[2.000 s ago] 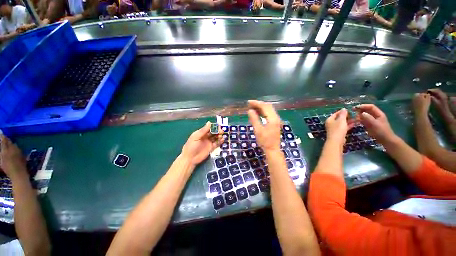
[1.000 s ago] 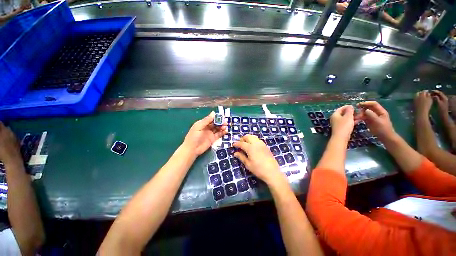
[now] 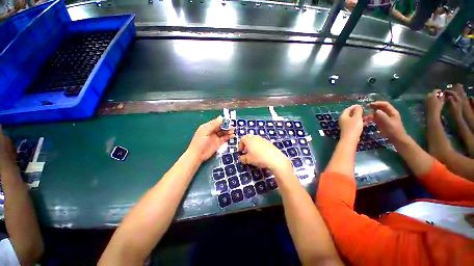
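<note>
A clear carrier sheet (image 3: 248,200) with rows of black square pads lies on the green bench in front of me. My left hand (image 3: 209,139) holds a small square unit (image 3: 225,123) in its fingertips above the sheet's upper left corner. My right hand (image 3: 260,153) is low over the middle left of the sheet, thumb and fingers together at a black pad; whether the pad is lifted cannot be told. The right hand hides part of the rows. White tape strips stick out at the sheet's top edge.
A blue bin (image 3: 112,67) filled with black pieces stands at upper left. A single square unit (image 3: 119,153) lies on the bench at left. The dark conveyor (image 3: 218,70) runs beyond, with a few small units at right. A person in orange sleeves (image 3: 338,208) works close at right; another person's arm (image 3: 21,202) is at left.
My right hand came down from above the sheet onto its pads, then shifted slightly left with its fingertips together. My left hand still holds the unit near the same corner.
</note>
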